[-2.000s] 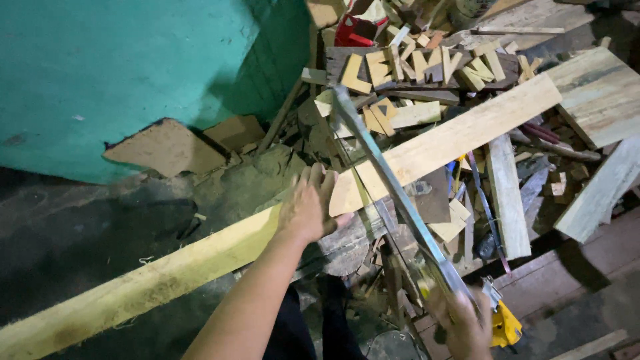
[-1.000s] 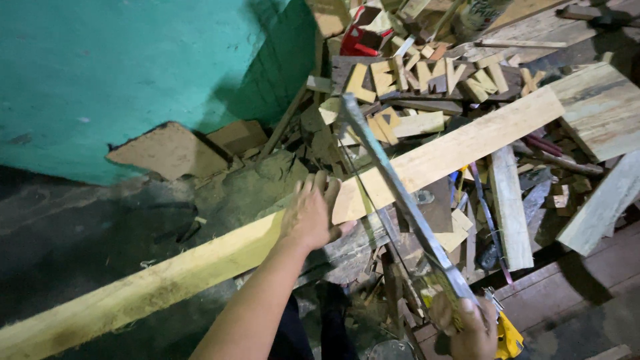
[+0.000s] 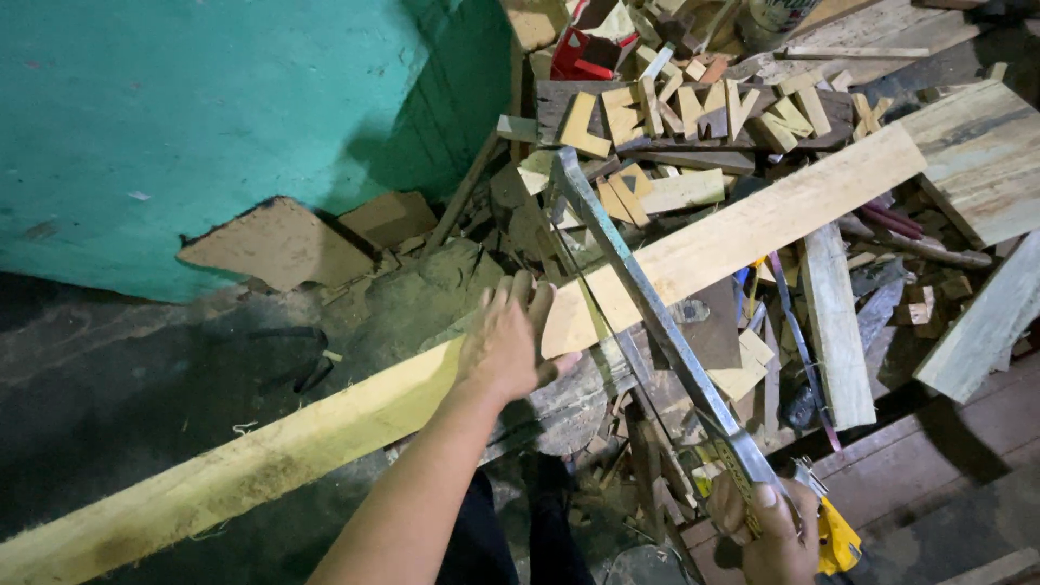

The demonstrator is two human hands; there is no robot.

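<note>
A long pale wooden board (image 3: 764,207) runs diagonally from the lower left to the upper right. My left hand (image 3: 508,337) grips the board just left of the saw, fingers over its far edge and thumb on the near side. In my right hand (image 3: 768,512), at the lower right, is the handle of a metal-framed hacksaw (image 3: 650,301). Its frame slants over the board, and its thin blade crosses the wood a little right of my left hand. Beneath the board is a worn wooden support (image 3: 573,406). How deep the blade sits cannot be told.
Cut wooden letters (image 3: 585,126) lie on a dark plank at the top among scrap wood. A weathered board (image 3: 837,325) and a yellow tool (image 3: 837,536) are at the right. A teal wall (image 3: 203,122) stands at the upper left, with broken panel pieces (image 3: 280,244) against it.
The hacksaw and my right hand have shifted slightly over the last two seconds. My left hand stays on the board, which remains in about the same position.
</note>
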